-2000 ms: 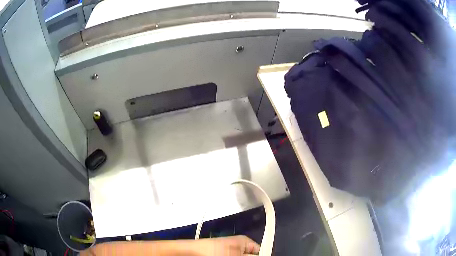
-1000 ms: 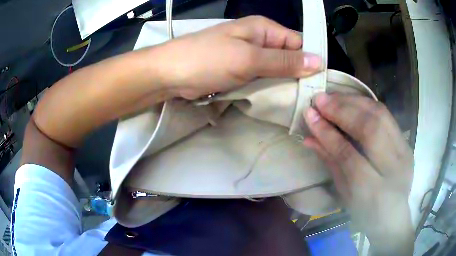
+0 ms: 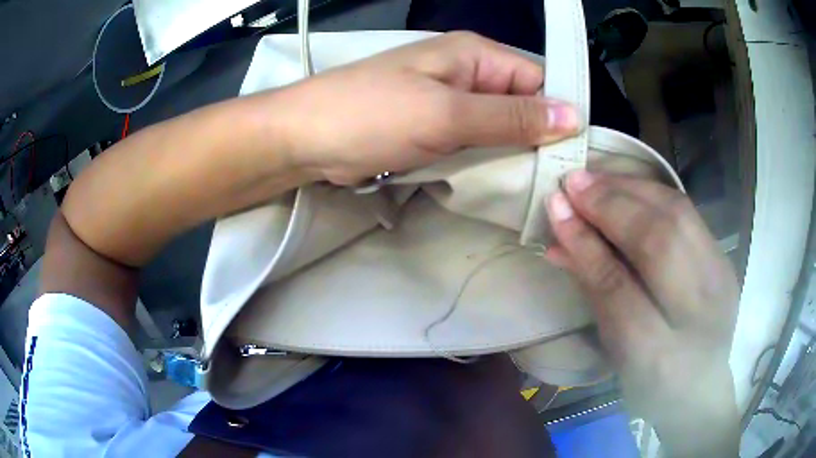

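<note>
The beige bag [image 3: 358,295] lies open on my lap, its interior facing up. My left hand [image 3: 447,112] reaches across it and pinches the flat beige handle [image 3: 565,63] above its stitched end. My right hand [image 3: 635,241] is at the handle's end tab, thumb and finger pinched together at its edge. Whether a needle is between these fingertips cannot be made out. A fine thread [image 3: 461,291] trails from near the tab over the bag's interior. A second handle strap [image 3: 304,40] rises at the bag's left.
A navy apron [image 3: 358,416] covers my lap. A round bin [image 3: 128,67] and a low pale shelf [image 3: 183,22] are at the upper left. A white table edge [image 3: 774,134] runs down the right side. Something bright blue [image 3: 595,434] shows at the bottom right.
Two seconds ago the view faced the shelf and navy pile; now it looks down at the bag. Over the last second both hands stay nearly in place, and the thread's lower end has shifted slightly.
</note>
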